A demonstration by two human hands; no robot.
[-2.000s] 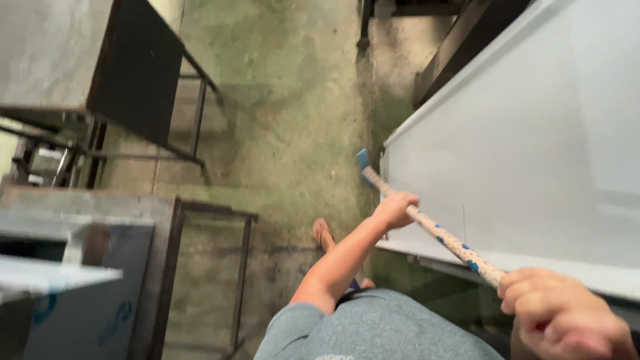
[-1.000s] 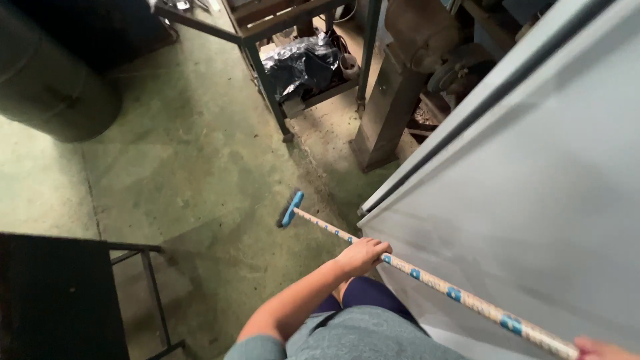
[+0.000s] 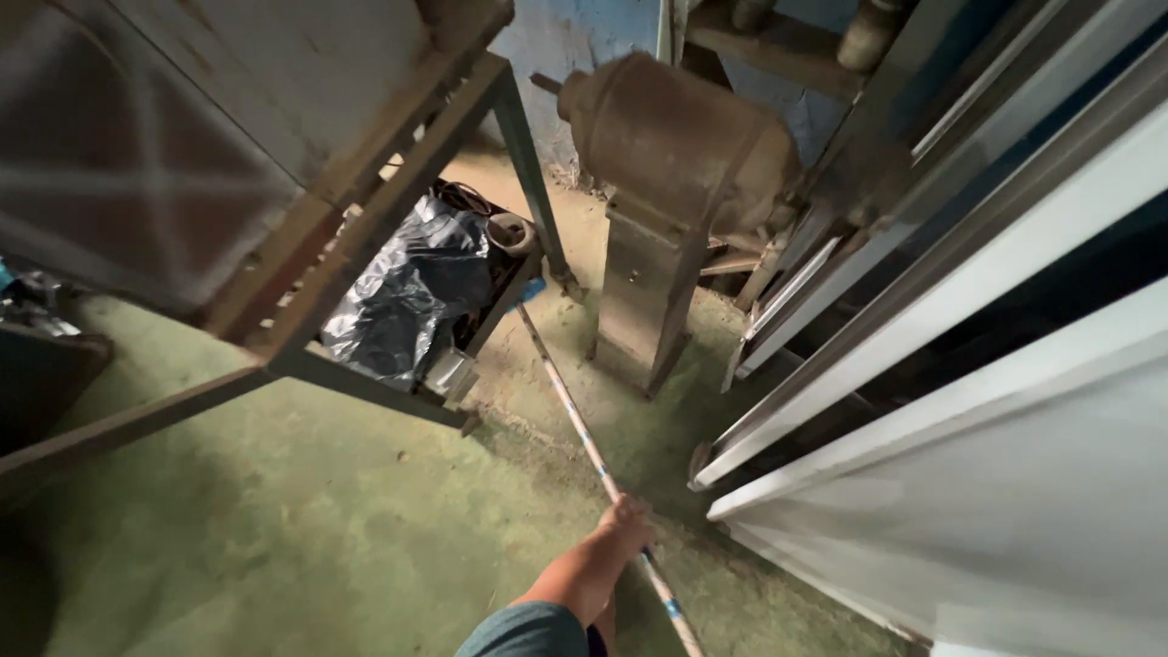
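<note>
My left hand [image 3: 626, 522] is closed around the patterned pole of a broom [image 3: 584, 429], partway along its length. The pole slants from the bottom edge up to a small blue head [image 3: 530, 290], which lies at floor level beside the lower shelf of a metal stand and is partly hidden by it. My right hand is out of view, as is the near end of the pole.
The metal stand [image 3: 383, 401] at left holds crumpled silver-black plastic sheeting [image 3: 415, 283] and a roll [image 3: 511, 234]. A rusty motor-like machine [image 3: 684, 137] tops a metal pedestal [image 3: 639, 292]. White panels [image 3: 1004, 511] lean at right.
The view has swung toward the stand and machine. The broom's head was on open floor and is now beside the stand's lower shelf. My right hand has left the view.
</note>
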